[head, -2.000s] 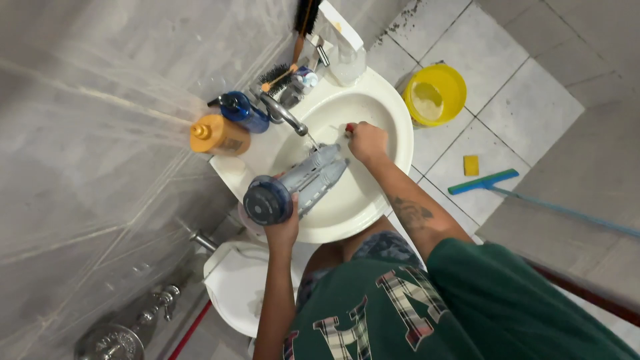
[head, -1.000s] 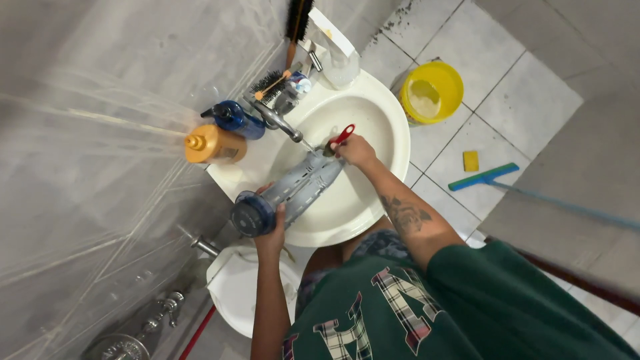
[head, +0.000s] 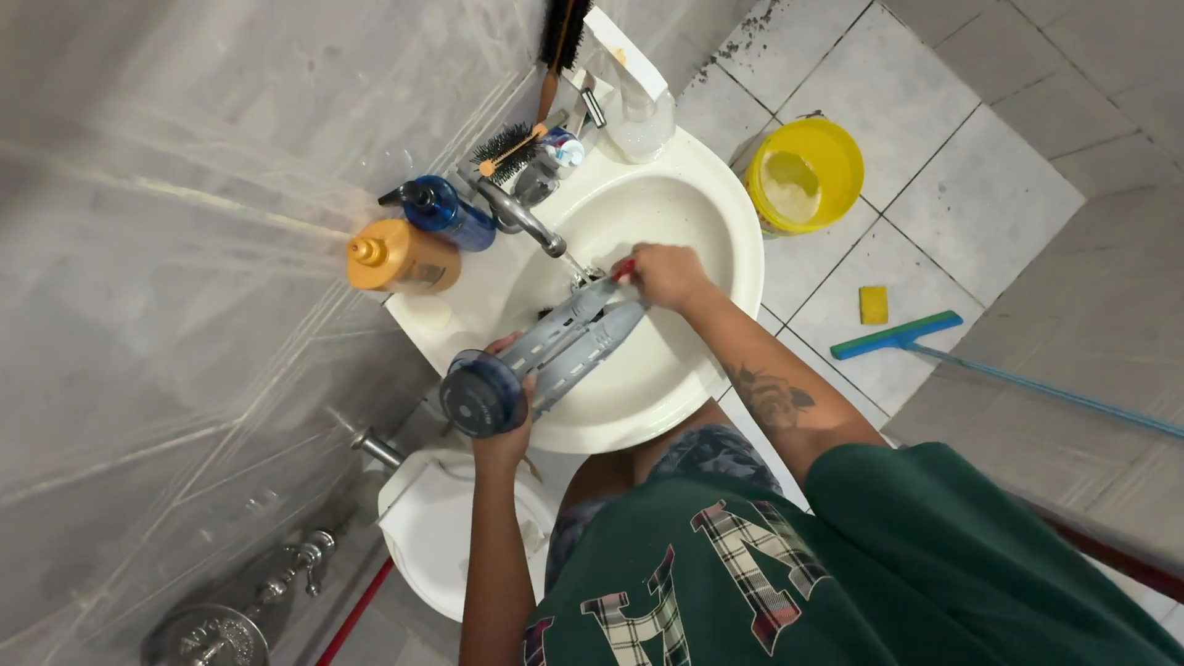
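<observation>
My left hand (head: 507, 416) grips a long grey plastic part (head: 578, 344) with slots, near its round, dark translucent end (head: 481, 398). It lies slantwise over the white washbasin (head: 689, 342), its far end under the faucet (head: 523, 217), from which a thin stream of water runs. My right hand (head: 664, 276) is closed around a red-handled tool (head: 624, 269) at the far end of the grey part. The tool's working end is mostly hidden, so its kind does not show in this view.
An orange bottle (head: 404, 259), a blue pump bottle (head: 444, 213) and a round hairbrush (head: 507, 153) stand along the basin's wall side. On the floor are a yellow bucket (head: 805, 176), a yellow sponge (head: 873, 305) and a blue squeegee (head: 897, 335). A toilet (head: 462, 532) is below left.
The red handle, raised and pointing away from the grey part one second ago, now lies low and mostly covered by my right hand. My left hand keeps its hold.
</observation>
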